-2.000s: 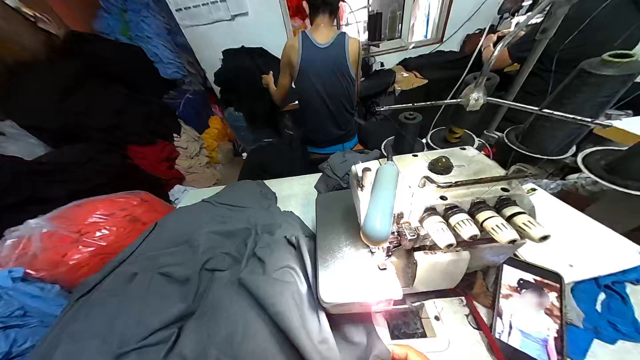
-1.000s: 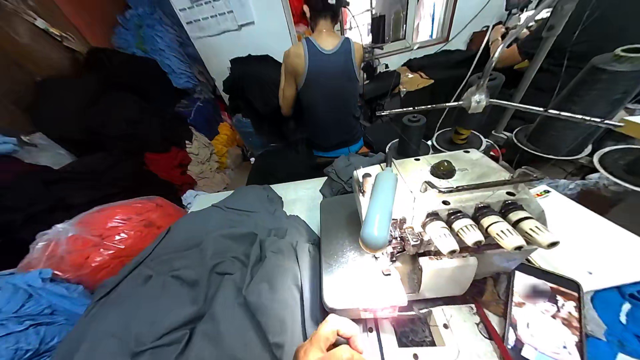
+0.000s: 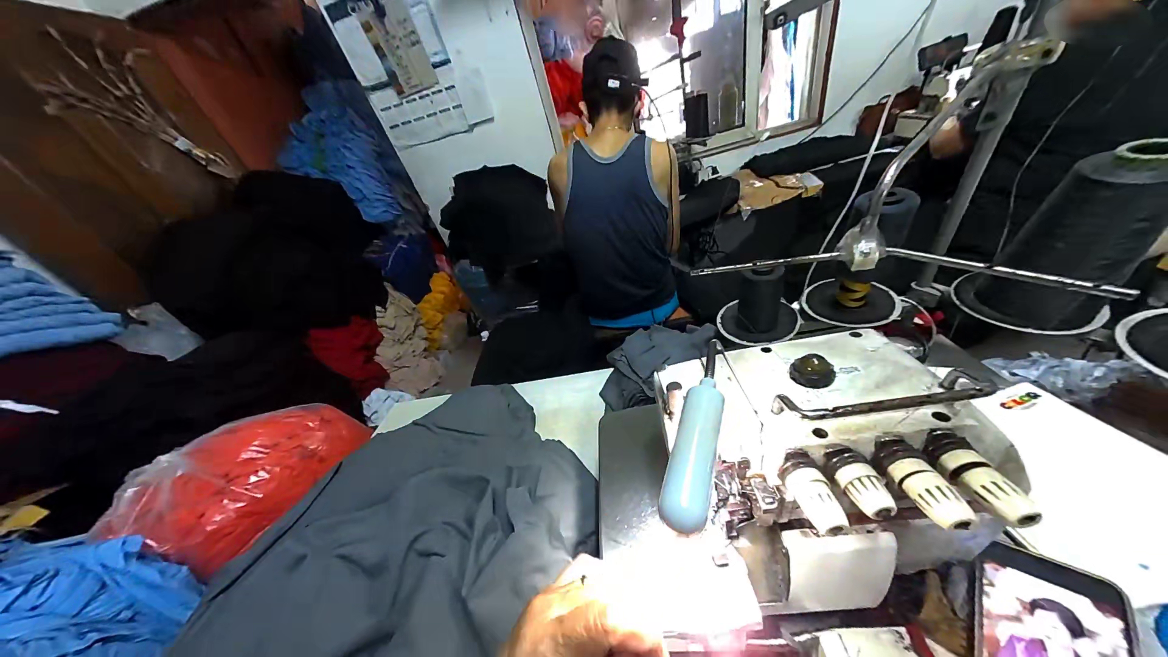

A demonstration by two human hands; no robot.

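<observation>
My left hand [image 3: 579,616] is at the bottom middle, beside the right edge of a dark grey fabric piece [image 3: 429,520] and at the front of an overlock sewing machine [image 3: 858,383]. Glare from the machine's lamp washes out the fingers, so whether they grip the fabric cannot be told. The fabric spreads over the table [image 3: 566,401] to the left of the machine's metal plate [image 3: 630,474]. A pale blue cylindrical part [image 3: 692,456] stands over the plate, left of several cream tension dials [image 3: 858,488]. My right hand is out of view.
A phone [image 3: 1049,607] lies at the lower right. Thread cones [image 3: 760,301] stand behind the machine under a metal thread rod. Red material in a clear bag [image 3: 246,474] and blue cloth [image 3: 91,589] are at the left. Another person [image 3: 616,210] sits ahead, back turned.
My left hand has come further into view at the bottom, beside the machine's plate. The other person's arm, earlier stretched out to the left, is now down. The view has tilted up a little.
</observation>
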